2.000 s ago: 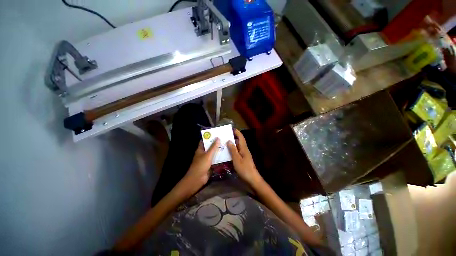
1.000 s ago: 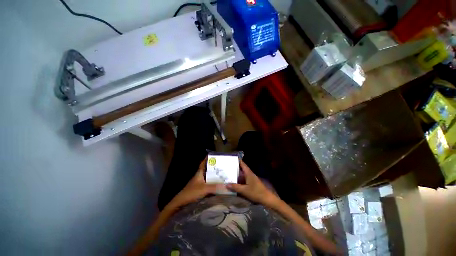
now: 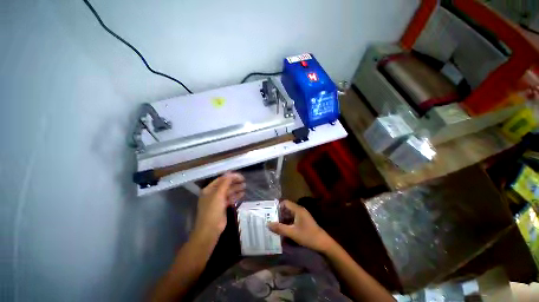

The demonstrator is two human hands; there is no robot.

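Note:
A small white box with fine print on its face is in front of me, just below the sealer. Clear film stands loose above its top edge. My right hand grips the box's right side, thumb on its face. My left hand is raised at the upper left of the box, fingers bent at the film's edge; whether they pinch the film is not clear. The bar sealer has its long silver sealing bar behind the brown sealing strip.
The blue control box is at the sealer's right end. A red stool is below. Two wrapped boxes lie on the wooden bench beside the shrink tunnel. A film scrap carton is at right, white boxes below.
The box now shows its printed face instead of the gold-mark face. My left hand has left the box's side and risen to the film. The view has tilted up toward the wall.

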